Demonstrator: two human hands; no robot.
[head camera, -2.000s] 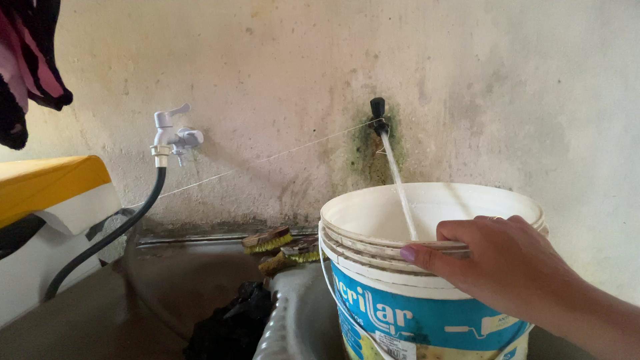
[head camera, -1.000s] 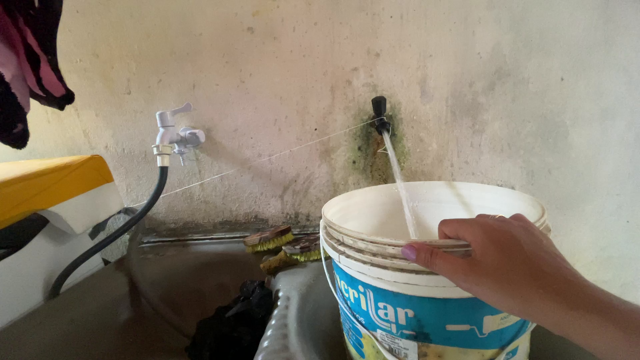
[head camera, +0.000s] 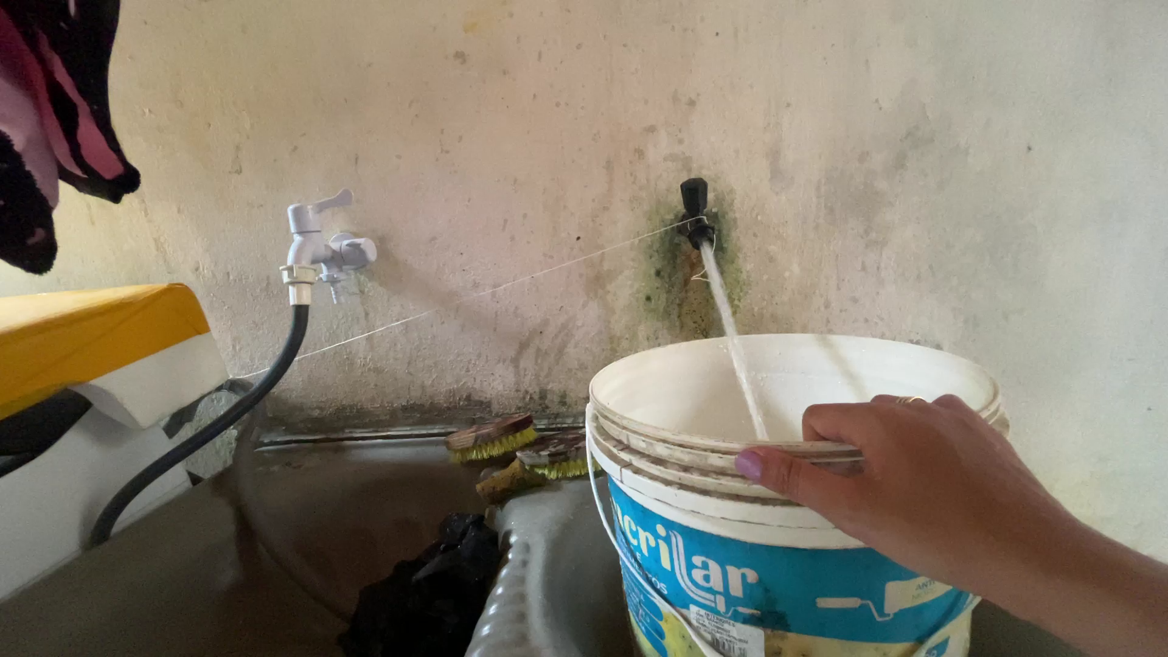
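Observation:
My right hand grips the near rim of a white plastic paint bucket with a blue label, thumb outside and fingers over the edge. A stream of water runs from a black wall tap into the bucket; the water level inside is hidden. The bucket's thin wire handle hangs down its side. The bucket stands at the right of a grey laundry sink, beside its ribbed washboard part. My left hand is out of view.
Scrubbing brushes with yellow bristles lie on the sink's back edge. Dark wet cloth is in the basin. A white tap with a dark hose, a yellow and white object and hanging pink-black fabric are at the left. A thin string crosses the wall.

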